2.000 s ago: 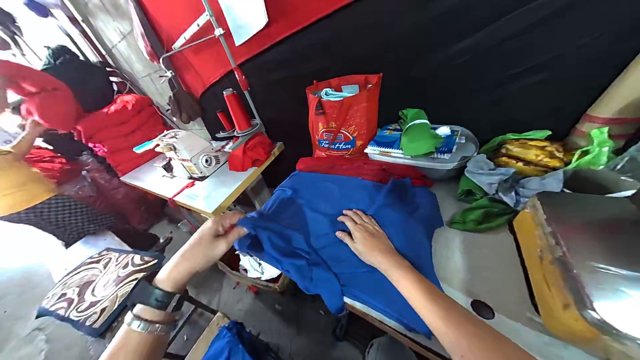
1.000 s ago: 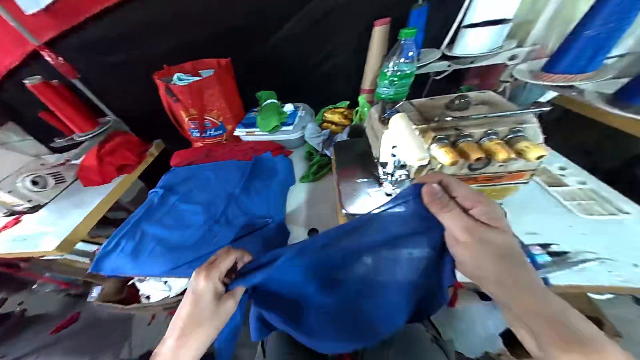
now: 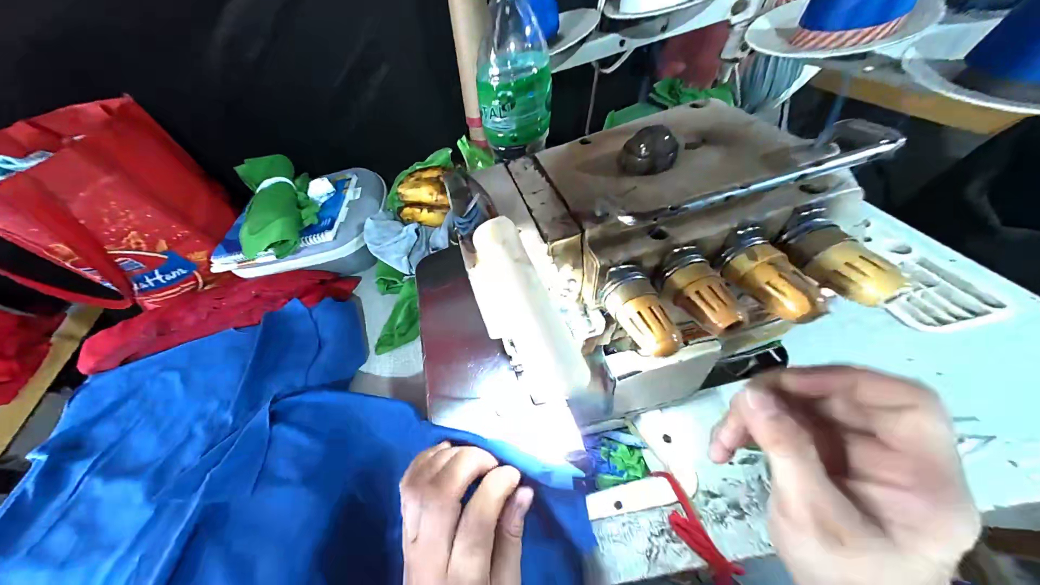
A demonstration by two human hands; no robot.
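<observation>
Blue fabric (image 3: 325, 487) spreads over the lower left, its upper right edge lying at the lit plate of an overlock sewing machine (image 3: 707, 187). My left hand (image 3: 463, 512) grips that fabric near the edge, its fingers curled over the cloth just below the plate. My right hand (image 3: 861, 463) is off the cloth, to the right of the machine's front, with thumb and fingertips close together; whether anything thin is between them cannot be told. The machine's pale arm (image 3: 520, 301) stands above the fabric edge, and its needle area is washed out by glare.
Several amber tension knobs (image 3: 703, 292) line the machine's front. A bottle of green liquid (image 3: 513, 89) stands behind it. At the left are a red bag (image 3: 114, 203), folded red cloth (image 3: 219, 313) and a grey plastic container (image 3: 357, 236). A red cord (image 3: 699, 532) hangs at the table's front edge.
The blue piece, held up between both hands a second ago, now lies at the machine's plate. My right hand has let go of it and moved right. The view has turned right and come nearer the machine.
</observation>
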